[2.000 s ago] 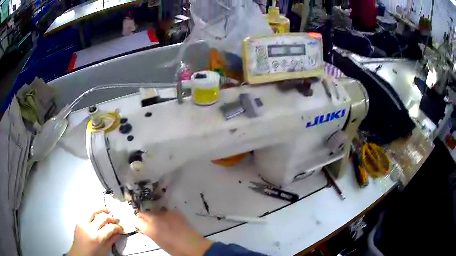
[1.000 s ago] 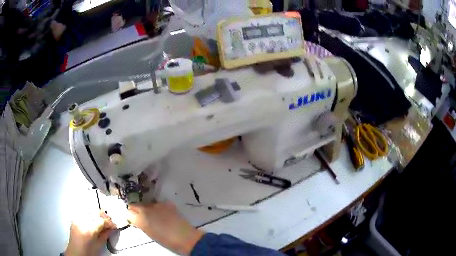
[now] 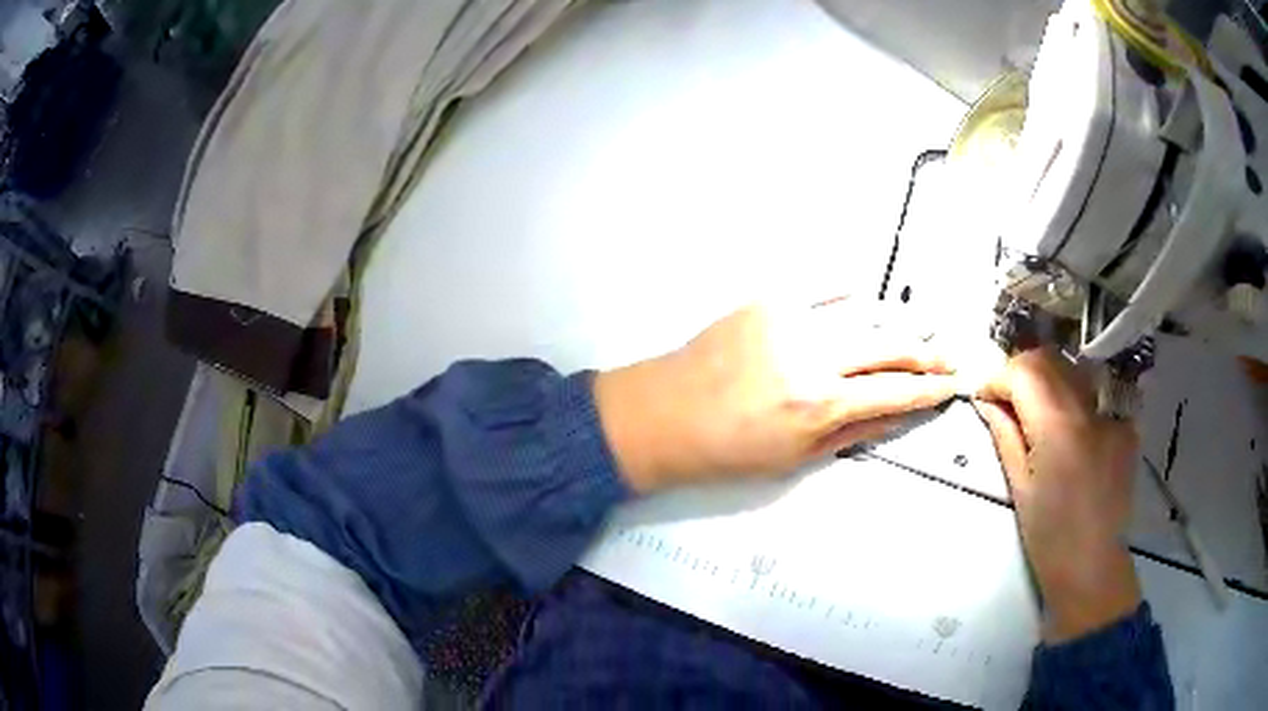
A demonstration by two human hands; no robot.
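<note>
The white sewing machine head [image 3: 1112, 181] stands at the right, cut off by the picture edge. Its presser foot and needle area [image 3: 1029, 322] is just above my fingertips. My left hand [image 3: 758, 403] lies low over the bed, fingers pointing right. My right hand [image 3: 1064, 465] comes up from below, and its fingertips meet those of my left hand in front of the presser foot. The fingers look pinched together. Glare and the fingers hide whatever lies between them, so I cannot tell what they hold.
Beige garment panels [image 3: 299, 181] with a dark brown band [image 3: 248, 340] drape over the table's left side. A printed ruler [image 3: 779, 588] runs along the near edge. A thin white tool [image 3: 1186, 532] and a small dark sliver [image 3: 1176, 433] lie right of my right hand.
The view has swung left and down, so the machine now sits at the right and the panels and my left sleeve show. My hands remain together by the presser foot.
</note>
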